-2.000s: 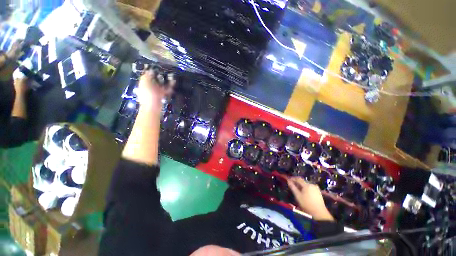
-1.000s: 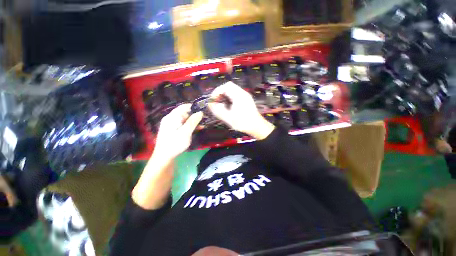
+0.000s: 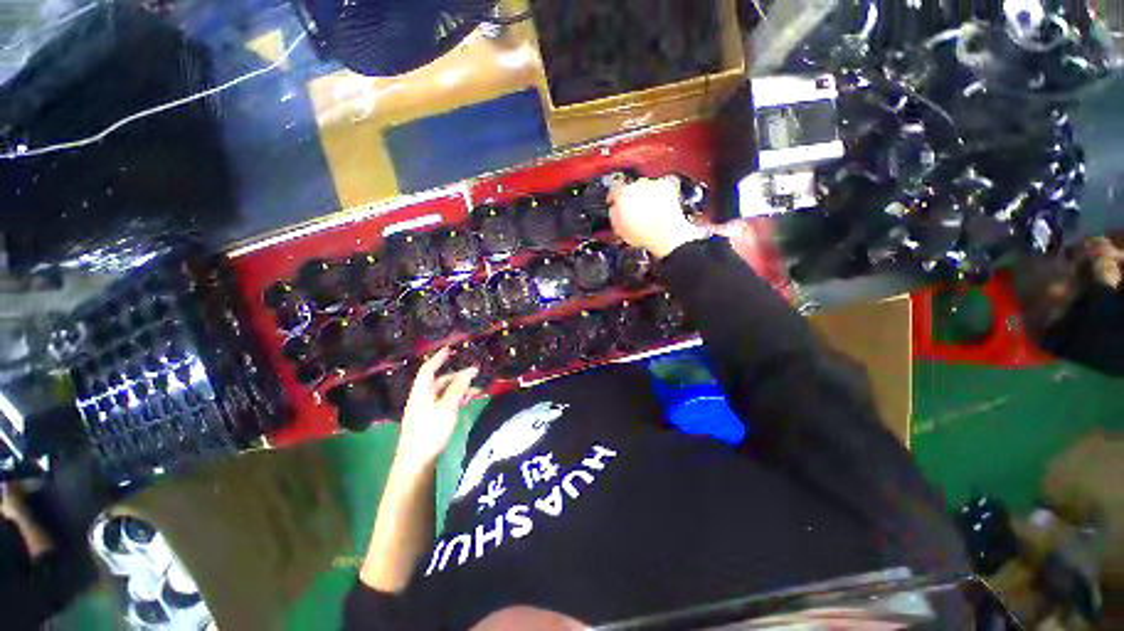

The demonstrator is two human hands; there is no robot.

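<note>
Round black housings stand in about three rows on the red mat. My left hand is at the mat's front edge, beside the front row, with its fingers apart and nothing visible in it. My right hand reaches to the right end of the back row. Its fingertips are down at a housing there, and they hide whether it grips anything.
A black parts tray lies left of the mat. Pale boxes and a heap of black-and-silver parts are at the right. A carton of white-and-black parts is lower left. An open brown carton sits below the bench. Another person's hand shows far right.
My hands were together over the mat holding a small dark part. They have separated: the left moved down to the front edge, the right moved to the back right. The view has shifted.
</note>
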